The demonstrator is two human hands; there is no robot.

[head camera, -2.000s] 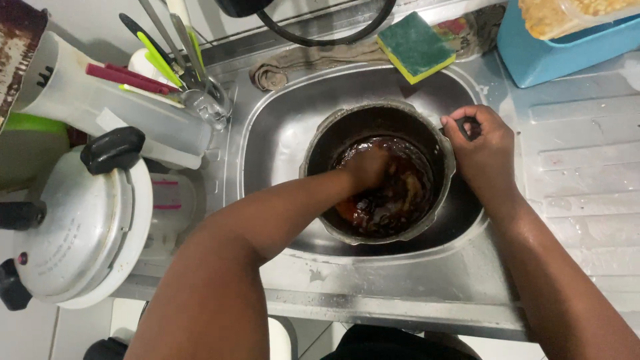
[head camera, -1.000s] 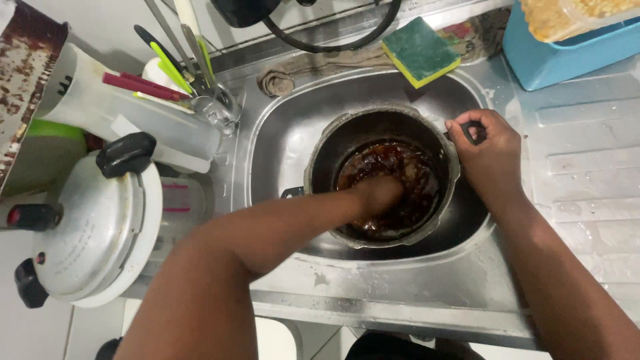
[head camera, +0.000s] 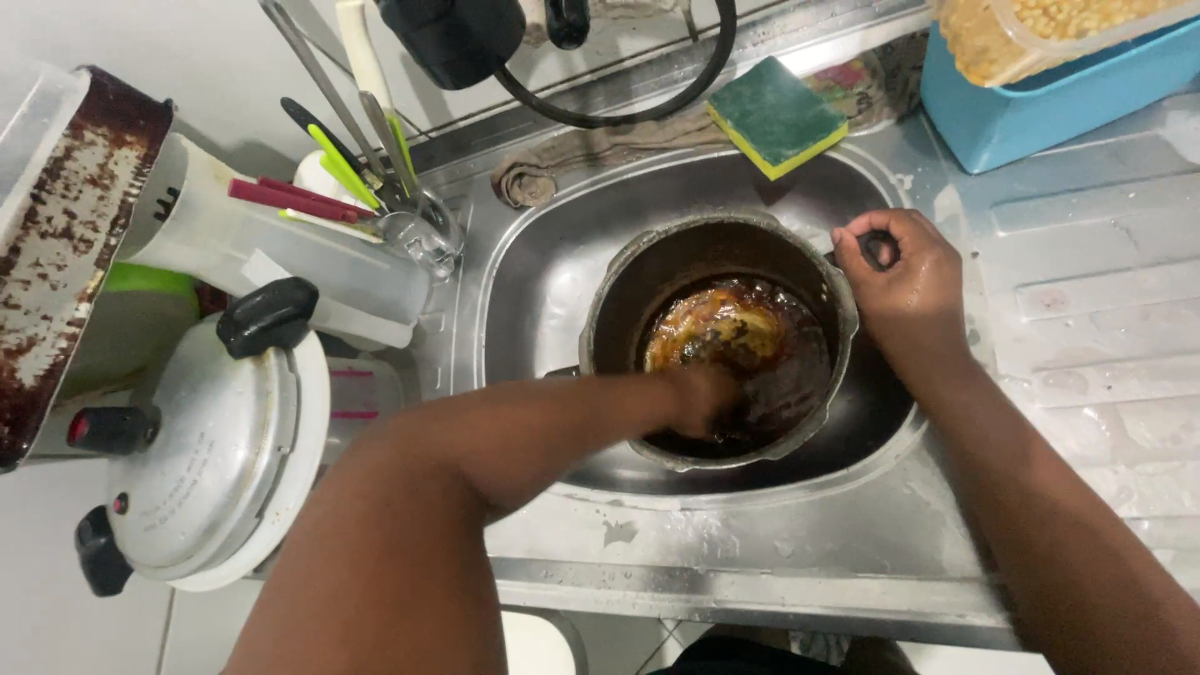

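A metal pressure cooker pot (head camera: 609, 281) sits in the stainless steel sink (head camera: 525, 272), with dark brown liquid and burnt-looking residue in its bottom. My left hand (head camera: 703, 398) is down inside the pot, at the lower part of the bottom. It is blurred and its fingers are hidden, so whether it holds something cannot be told. My right hand (head camera: 905, 272) grips the pot's black side handle (head camera: 878, 248) at the right rim. A green and yellow sponge (head camera: 778, 117) lies on the sink's back edge, above the pot.
At left stand a pressure cooker lid (head camera: 202, 450), a translucent plastic pitcher (head camera: 309, 244), a stained metal pan (head camera: 66, 244) and a cutlery holder (head camera: 422, 234). Behind the sink lie a rolled cloth (head camera: 609, 145) and a black hose (head camera: 637, 117). A blue container (head camera: 1041, 117) stands back right.
Inside the pot, my left hand has moved toward the near side, and yellowish-brown residue now shows beyond it. My right hand has stayed on the handle.
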